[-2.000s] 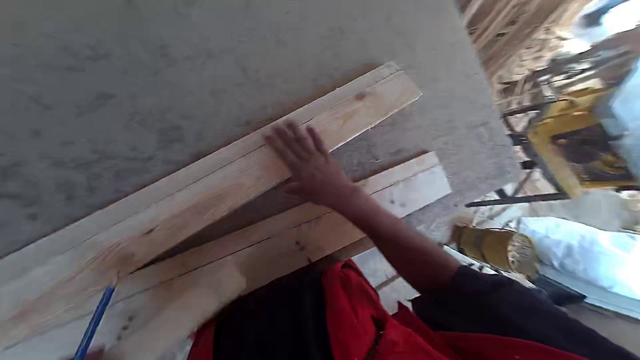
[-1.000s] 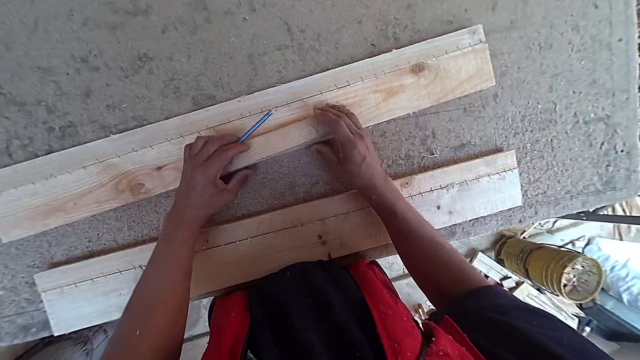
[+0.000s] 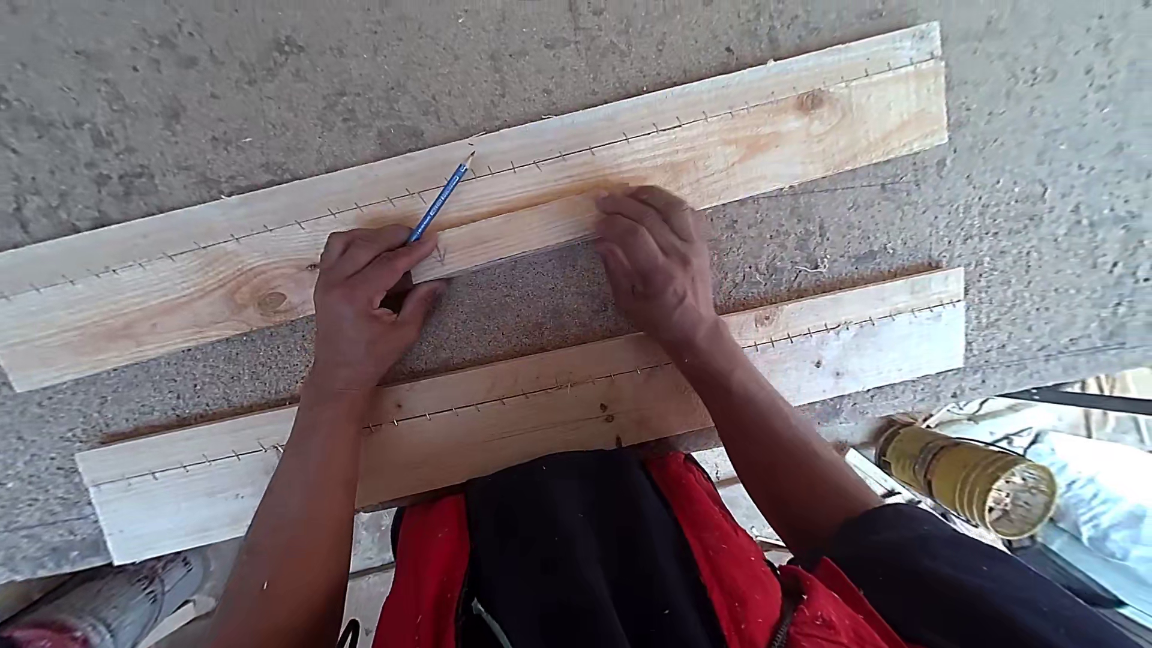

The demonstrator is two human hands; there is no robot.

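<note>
A blue pencil (image 3: 443, 198) rests between the fingers of my left hand (image 3: 367, 292), its tip up over the marked line of the upper wooden board (image 3: 792, 112). That same hand grips the left end of a short wood strip (image 3: 517, 236), which lies against the board's lower side. At the strip's other end, my right hand (image 3: 655, 256) holds it with bent fingers. Nearer my body lies a second wooden board (image 3: 540, 396), roughly parallel to the first. Both boards carry a long line crossed by many short tick marks. My forearms pass over the second board.
The boards lie on a rough grey slab surface (image 3: 225, 99). Beyond its near edge at the lower right are a yellow bucket (image 3: 945, 472) on its side and a whitish plastic sheet (image 3: 1102, 495). A pale container (image 3: 135, 603) stands at the lower left.
Two seconds ago my right hand lay flat and blurred on the upper board; one second ago both hands were at the short strip, as now. The view has swung since the first frame.
</note>
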